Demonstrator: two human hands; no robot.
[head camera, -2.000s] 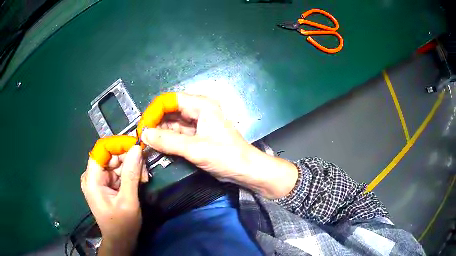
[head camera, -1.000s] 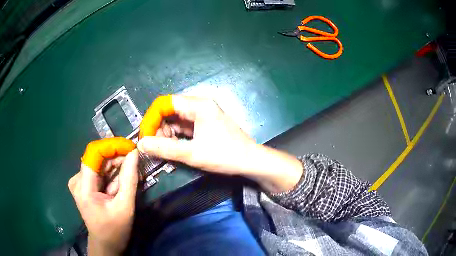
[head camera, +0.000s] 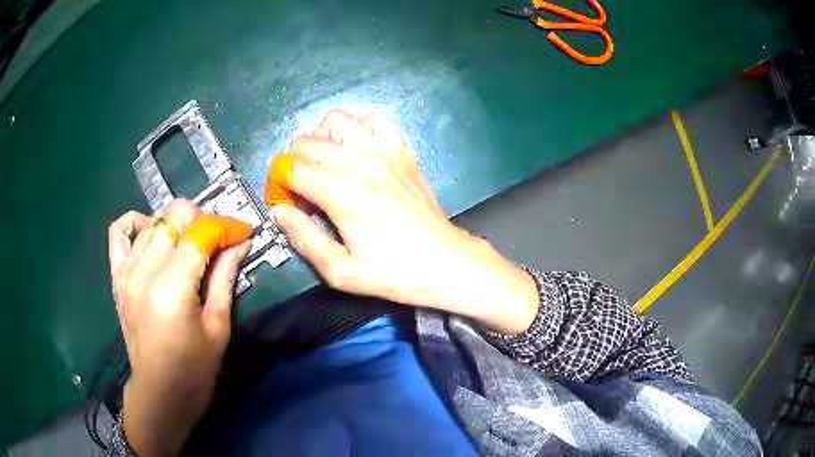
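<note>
A silver-grey slotted fixture (head camera: 237, 203) lies on the green mat, its windowed frame (head camera: 211, 153) opened out flat beyond the block. My left hand (head camera: 170, 290) lies over the block's left side; its orange-covered index finger and thumb tips meet the lower part of the block. My right hand (head camera: 375, 219) is at the block's right edge, with its orange-covered index finger bent and its thumb tip close by. Whether either hand pinches a small part cannot be seen. Thin black cables (head camera: 308, 314) run along the bench edge below the fixture.
Orange-handled scissors (head camera: 576, 27) lie at the upper right of the mat. The bench edge slants from lower left to upper right. Beyond it is grey floor with yellow lines (head camera: 693, 170). A dark object with a metal part (head camera: 800, 161) stands at the far right.
My hands have moved apart from their fingertip-to-fingertip pose, uncovering more of the block. Both are now down at the fixture. The view has shifted, and the grey block at the top has left it.
</note>
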